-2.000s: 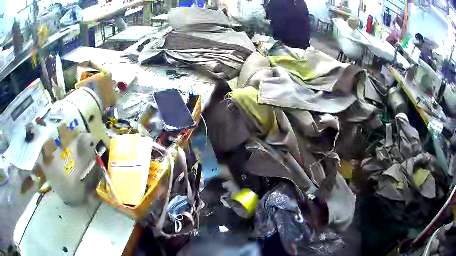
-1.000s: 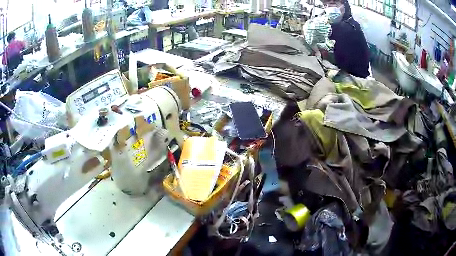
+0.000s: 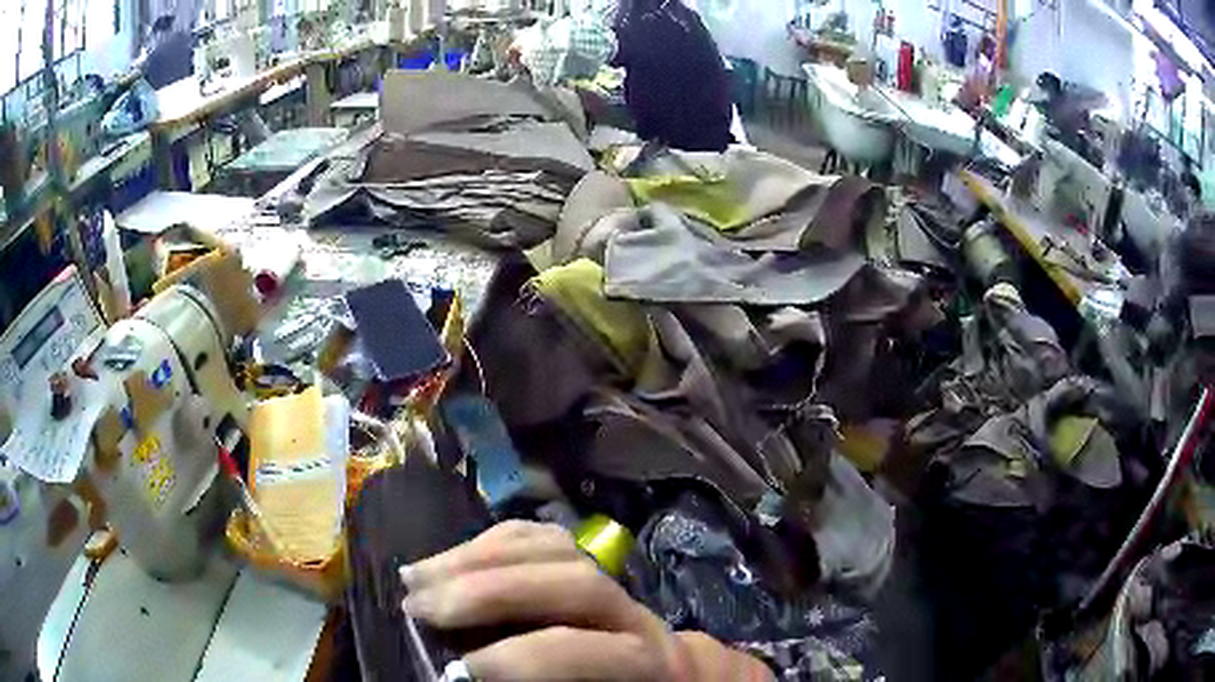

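My right hand (image 3: 533, 606) reaches in from the bottom edge, fingers pointing left, bare, with a ring on one finger. Its fingers are closed at the edge of a dark cloth piece (image 3: 400, 540), which stands up in front of the yellow tray (image 3: 287, 566). A thin pale line runs down the cloth below the fingertips. The lower part of the hand and cloth is cut off by the frame. My left hand is not in view.
The off-white sewing machine (image 3: 167, 466) stands at left. The tray holds an orange-yellow notepad (image 3: 296, 466); a dark phone (image 3: 396, 329) lies behind it. Taupe and olive cloth heaps (image 3: 746, 253) fill the centre and right. A yellow-green spool (image 3: 604, 544) is beyond my hand. A person in dark clothing (image 3: 673, 80) is at the back.
My right hand and the dark cloth have come into view at the bottom. The view has swung right since one second ago, so the machine sits further left.
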